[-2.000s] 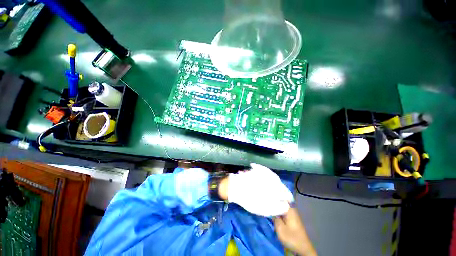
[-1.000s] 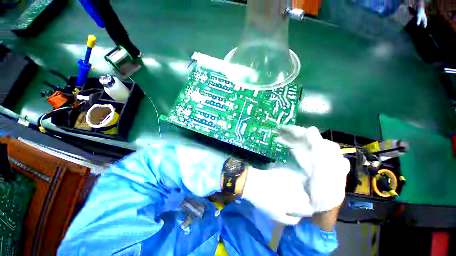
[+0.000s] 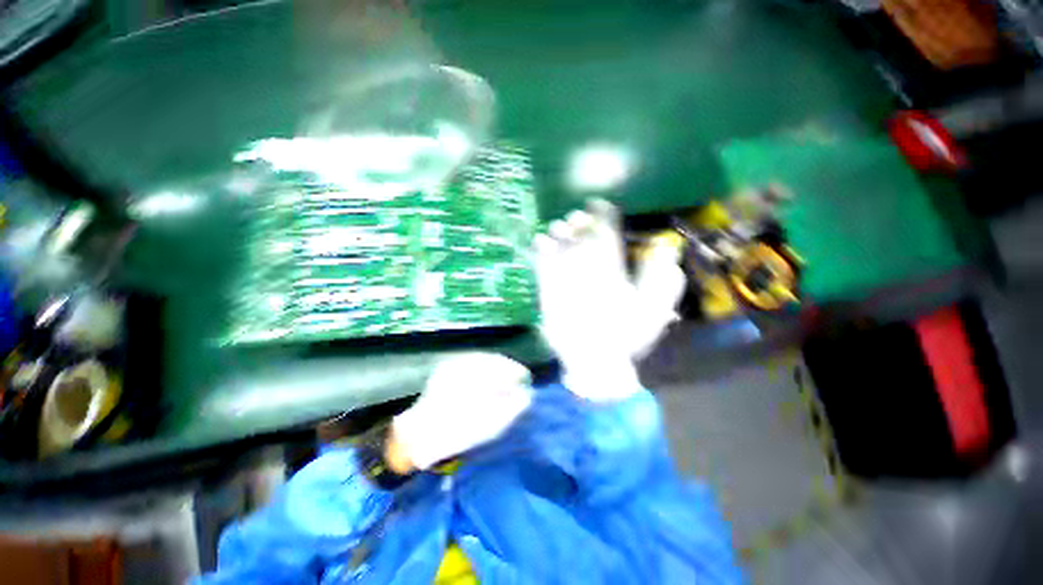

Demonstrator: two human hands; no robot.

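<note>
The frame is blurred. A large green circuit board (image 3: pixel 389 263) with white-silver joints lies on the green bench in front of me. The clear round fume hood (image 3: pixel 458 109) stands over its far edge. My right hand (image 3: pixel 600 291), in a white glove, is raised beside the board's right edge with its fingers spread, and holds nothing that I can see. My left hand (image 3: pixel 467 409), gloved white with a dark band at the wrist, is near my body below the board's near edge. Its fingers look curled, but blur hides whether anything is in them.
The left tool box (image 3: pixel 143 354) with a round cream cup (image 3: pixel 78 402) is at the left. The right tool box holds a yellow tape roll (image 3: pixel 764 277), just right of my right hand. A green mat (image 3: pixel 858 217) and a red object (image 3: pixel 929 142) lie farther right.
The view has turned to the right, so the board shows farther left. My hands, together before, are now apart. My right hand has opened with its fingers spread upward.
</note>
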